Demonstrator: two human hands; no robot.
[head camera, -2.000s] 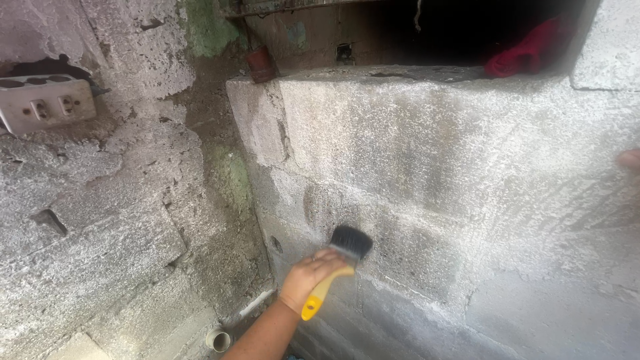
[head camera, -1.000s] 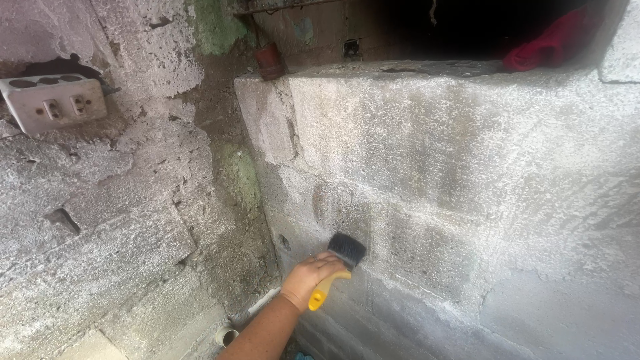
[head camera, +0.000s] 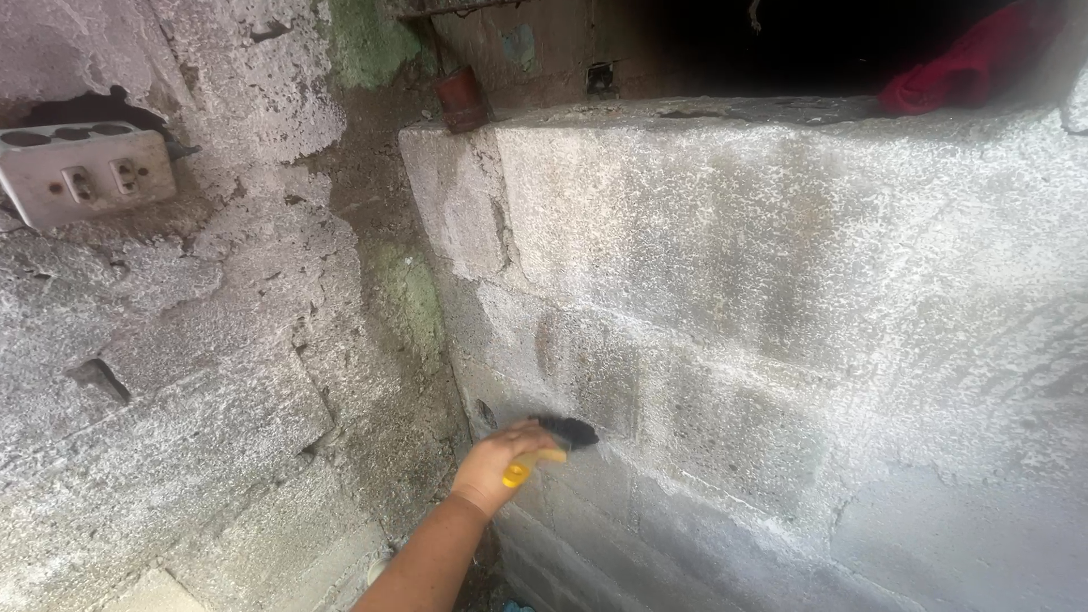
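My left hand (head camera: 506, 463) reaches up from the bottom edge, its fingers closed around a wide paintbrush (head camera: 540, 459). The brush has a yellow handle and black bristles (head camera: 576, 432), which are blurred and lie at the face of the concrete block wall (head camera: 731, 425), near the inner corner. Just left of the bristles is a small hole (head camera: 486, 414) in the wall. Patchy whitish coating covers much of the blocks, with grey parts lower down. My right hand is out of view.
A worn outlet plate (head camera: 89, 174) juts from the rough left wall (head camera: 212, 340). On the ledge (head camera: 680, 110) lie a dark red cylindrical object (head camera: 461, 100) and a red cloth (head camera: 943, 81), beside a dark opening. A pipe end (head camera: 376, 568) shows partly behind my forearm.
My left hand and the brush have shifted a little left and down along the wall. Fingertips seen at the right edge two seconds ago are out of view.
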